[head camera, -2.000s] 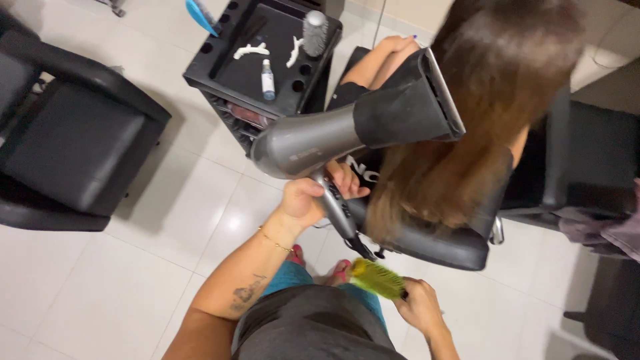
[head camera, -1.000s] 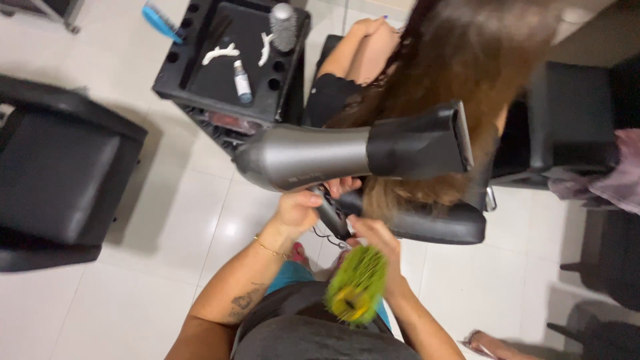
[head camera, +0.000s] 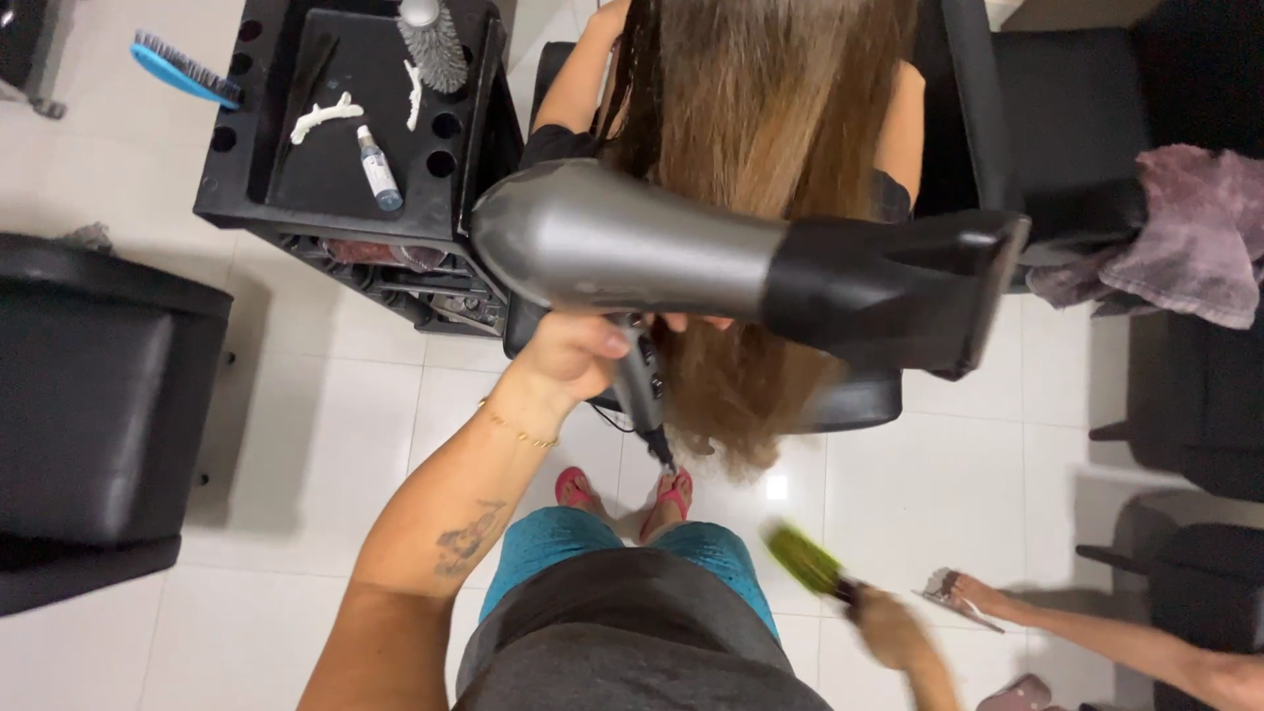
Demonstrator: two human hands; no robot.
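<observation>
My left hand [head camera: 573,355] grips the handle of a grey hair dryer [head camera: 652,237], whose black flat nozzle points right. The dryer hangs in front of the long brown hair [head camera: 770,118] of a seated person and covers part of it. Low on the right, my right hand [head camera: 894,627] holds a green round hairbrush [head camera: 805,558] by its dark handle, away from the hair; both are blurred by motion. The ends of the hair hang loose over the black chair seat [head camera: 854,405].
At the upper left stands a black trolley [head camera: 341,222] with a grey round brush [head camera: 434,44], white clips [head camera: 326,117], a small bottle [head camera: 377,170] and a blue brush [head camera: 183,74]. A black chair [head camera: 89,425] is left. Another person's foot [head camera: 973,592] is at lower right.
My right hand has moved with the green brush from beside the dryer's handle out to the lower right. The dryer's nozzle has come further right and lower. The hair now hangs straighter in view.
</observation>
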